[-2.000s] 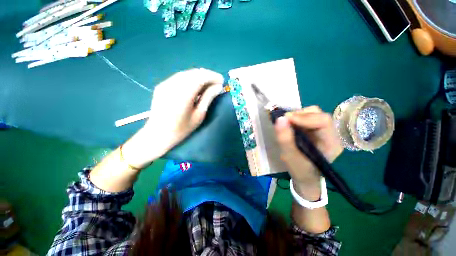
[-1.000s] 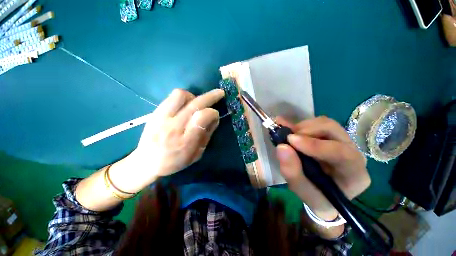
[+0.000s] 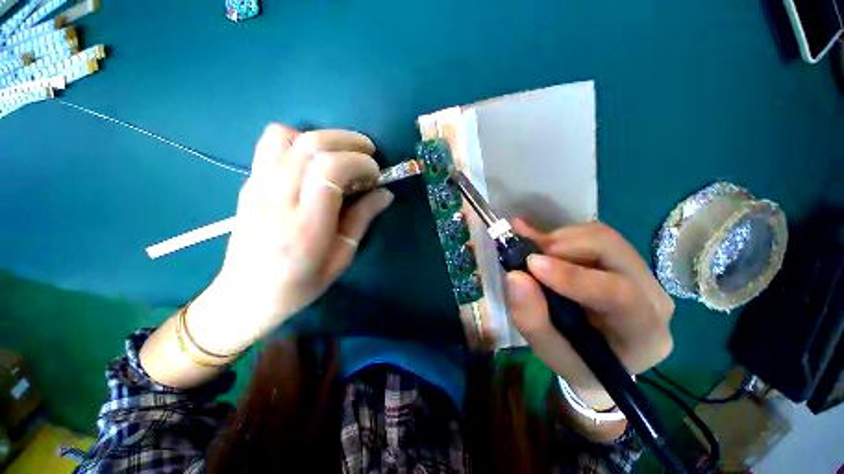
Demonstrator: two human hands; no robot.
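Observation:
My left hand (image 3: 301,208) pinches a white LED strip (image 3: 190,238). Its orange-silver solder tab (image 3: 402,172) points at the upper boards, close to their left edge; whether they touch I cannot tell. A row of green circuit boards (image 3: 453,228) sits on the tan ledge of the pale work board (image 3: 541,139). My right hand (image 3: 597,305) holds the soldering iron (image 3: 576,324) by its black handle. The iron's tip is at the right edge of the upper boards. A thin solder wire (image 3: 153,135) runs from the strip pile to my left hand.
A strip pile (image 3: 42,60) lies at the upper left. One green board piece (image 3: 242,9) shows at the top edge. A crusted round pot (image 3: 731,250) stands right of the work board. A black box (image 3: 787,343) and cord are at the right. A smartphone (image 3: 811,28) is cut off at top right.
Since one second ago my left fingers have drawn back left from the boards, and the strip's tab now shows. The iron's tip stays by the upper boards. The view has shifted slightly.

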